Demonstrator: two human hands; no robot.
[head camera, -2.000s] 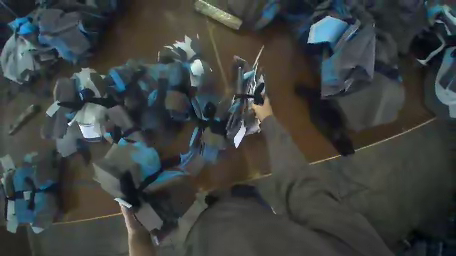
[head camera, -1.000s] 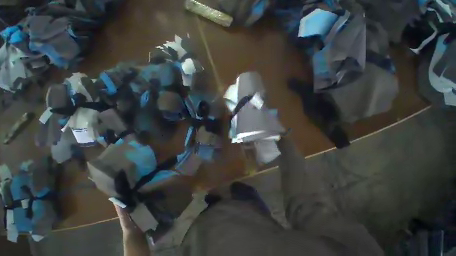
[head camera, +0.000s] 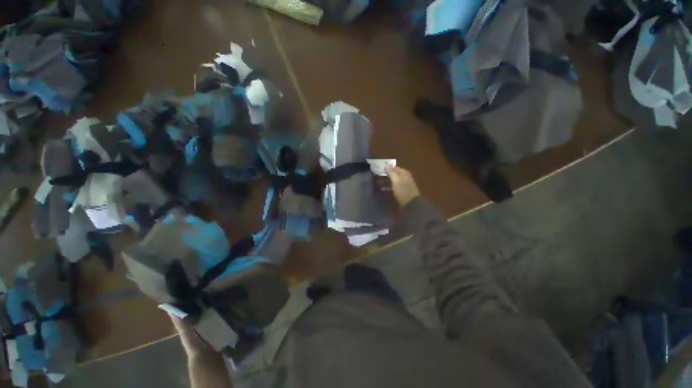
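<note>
A grey and white cut-piece bundle (head camera: 353, 201) lies on the brown table (head camera: 387, 61), pinched at the middle by a dark band. My right hand (head camera: 401, 184) is at its right side, fingers closed on a small white bundle ticket (head camera: 382, 166) beside the band. My left hand (head camera: 199, 352) is at the lower left, holding a grey and blue bundle (head camera: 155, 261) with a dark tie from below. Its fingers are mostly hidden under the cloth.
Tied grey, blue and white bundles (head camera: 102, 189) cover the left of the table. A dark strip (head camera: 463, 151) lies on the right, beside large grey-blue heaps (head camera: 493, 64). A mottled tan stick (head camera: 292, 9) is at the top. The table's pale edge (head camera: 542, 174) curves across the front right.
The grey and white bundle has turned from standing on edge to lying with its broad grey side up. My right hand now shows at its right side, on the ticket. My left hand has barely moved.
</note>
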